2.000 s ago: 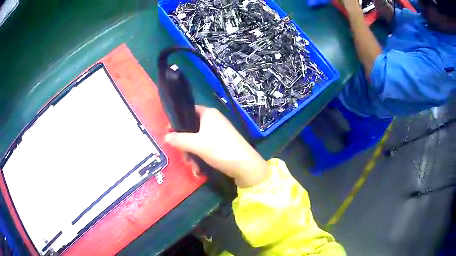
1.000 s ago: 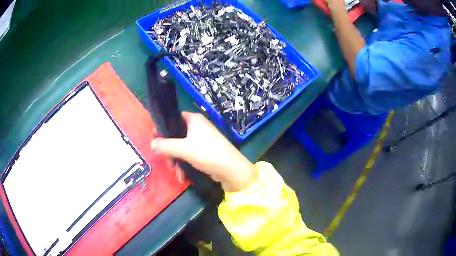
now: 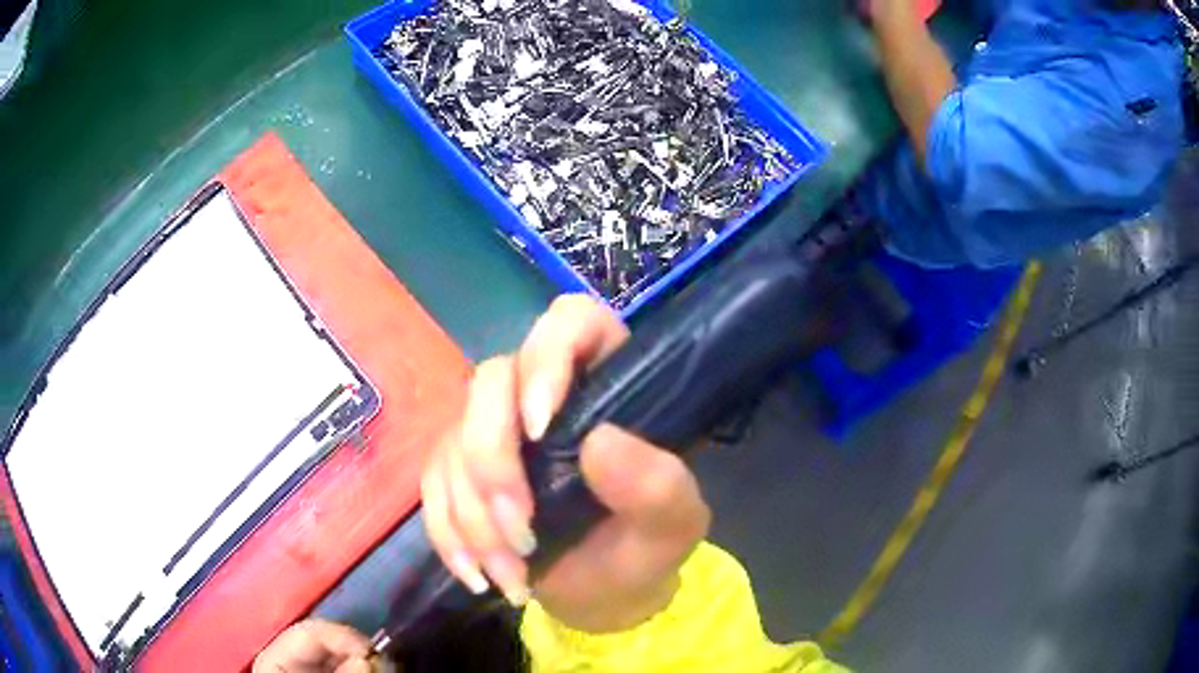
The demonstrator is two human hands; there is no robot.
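My right hand (image 3: 579, 473) is closed around the thick black electric screwdriver (image 3: 697, 348), held slanting with its nose down to the left. My left hand (image 3: 316, 647) is cut off by the bottom edge. Its fingertips are at the screwdriver's tip, by a small shiny piece; whether they grip a screw or the bit is too small to tell. The white-faced panel (image 3: 184, 408) with black edges lies on the red board (image 3: 355, 283) at the left. A small silver piece, perhaps a hinge bracket (image 3: 358, 439), shows at its right corner.
A blue bin (image 3: 476, 195) heaped with silver and black metal parts stands on the green bench (image 3: 309, 112). A person in a blue top (image 3: 1052, 145) is at the upper right by a blue stool (image 3: 874, 375). A yellow line (image 3: 940, 480) crosses the grey floor.
My right hand has turned the screwdriver from upright over the board to slanting, nose down-left, closer to the camera. My left hand has come into view at the bottom. The view has shifted slightly.
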